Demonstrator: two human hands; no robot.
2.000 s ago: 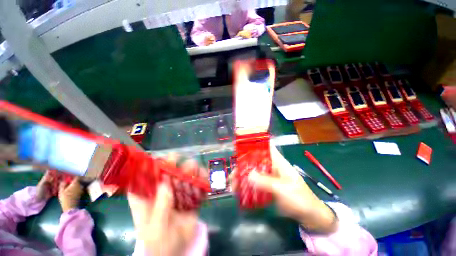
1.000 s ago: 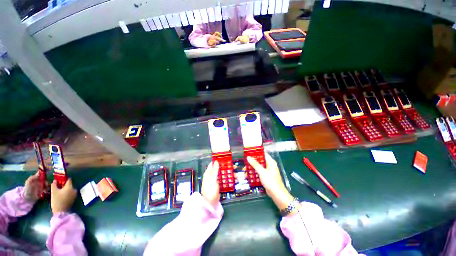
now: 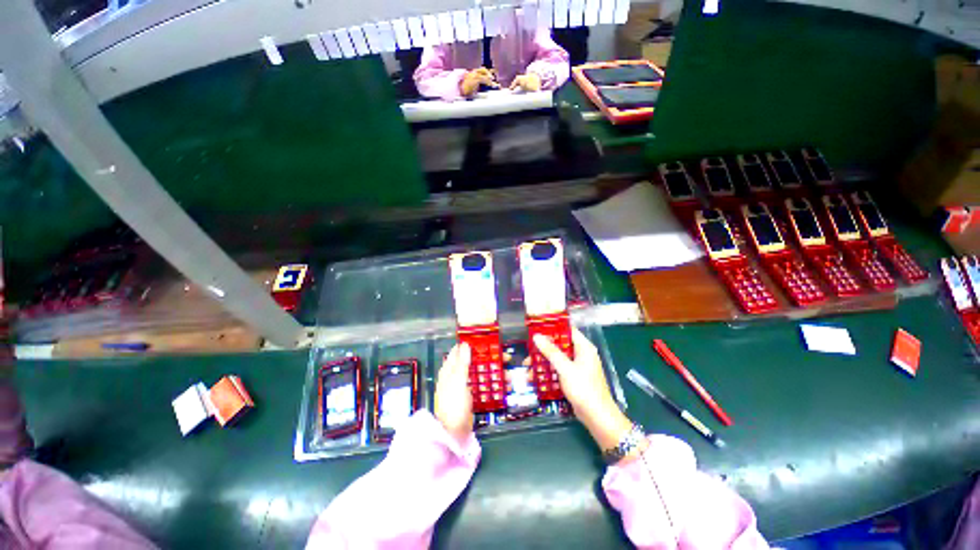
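Observation:
My left hand (image 3: 456,393) holds an open red flip phone (image 3: 487,371) by its keypad half, its upper half upright with a white screen. My right hand (image 3: 580,378) holds a second open flip phone (image 3: 543,290) beside it, also lit white, with the thumb on the keypad. Both phones are above a clear plastic tray (image 3: 371,281). Two closed flip phones, one at the left (image 3: 341,399) and one beside it (image 3: 395,400), lie in tray pockets. Another phone in the tray is partly hidden behind the held phones.
Several open flip phones (image 3: 808,239) stand in rows at the right, near white paper (image 3: 636,228) and a brown board (image 3: 683,294). A red pen (image 3: 691,381) and black-and-silver pen (image 3: 675,407) lie right of the tray. A grey post (image 3: 150,188) slants at left. A person works across.
Both phones were raised and blurred two seconds ago; they are now over the tray, nearly unchanged since one second ago. The neighbour's hands and phones at the left have left view.

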